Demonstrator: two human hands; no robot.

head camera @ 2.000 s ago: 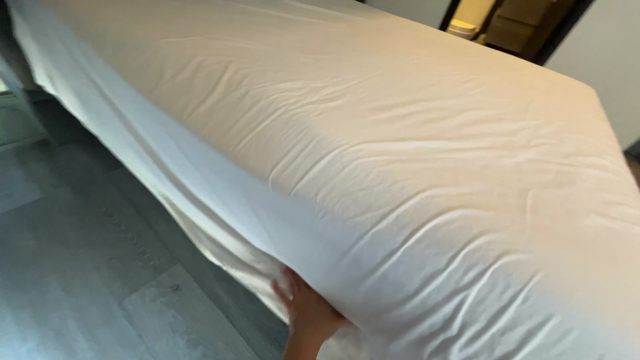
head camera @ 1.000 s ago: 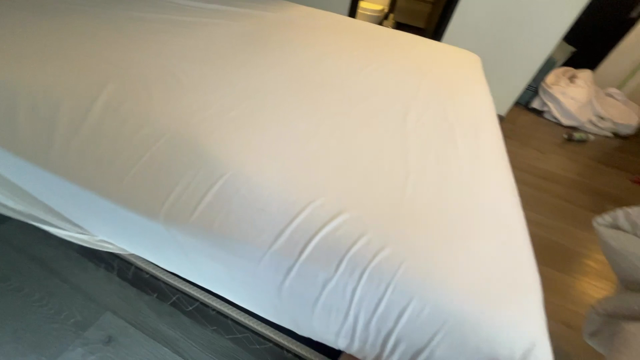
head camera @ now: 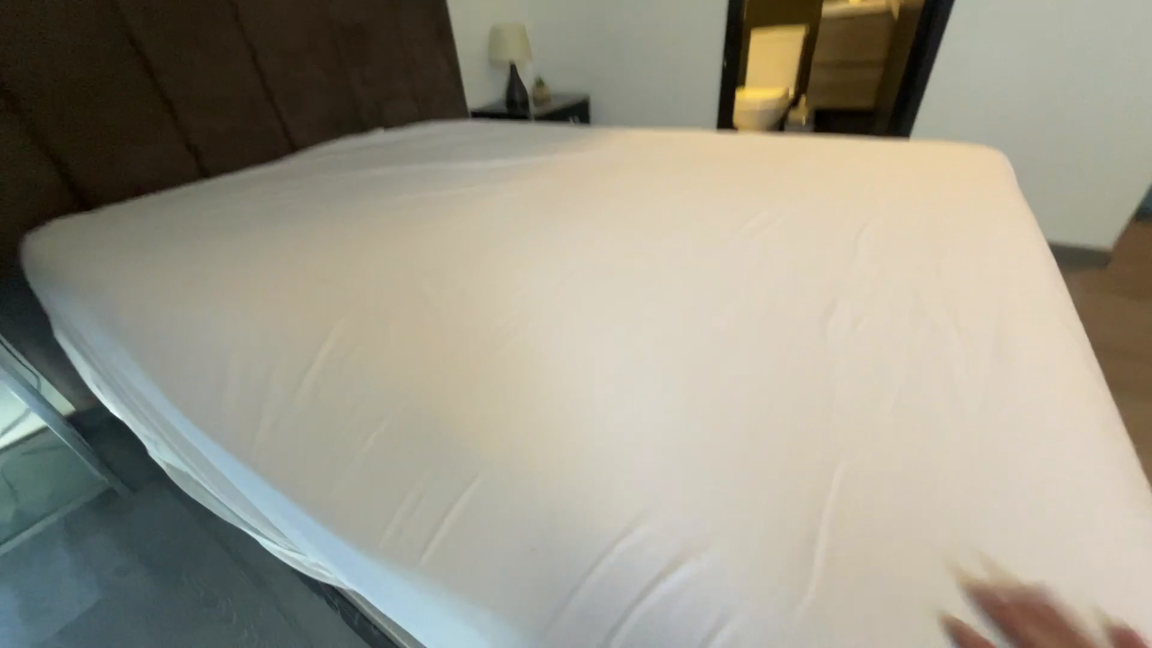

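A pale fitted sheet (head camera: 630, 342) covers the mattress of a large bed, fairly smooth on top with shallow creases toward the near side. Along the left side its loose hem (head camera: 243, 522) hangs in uneven folds. At the bottom right, what looks like my right hand (head camera: 1035, 616) is over the near part of the sheet, blurred and partly cut off by the frame. Its fingers look apart, and nothing shows in them; whether they touch the sheet I cannot tell. My left hand is out of the frame.
A dark padded headboard (head camera: 297, 72) stands at the far left. Beyond the bed are a nightstand (head camera: 567, 110) with a lamp (head camera: 510, 49), and a doorway showing a toilet (head camera: 763, 103). A metal-framed glass piece (head camera: 67, 432) stands on the grey floor (head camera: 180, 576) at left.
Two seconds ago a hand was at the sheet's hanging side; now a hand shows over the top at lower right. The view has swung widely, bringing in the headboard.
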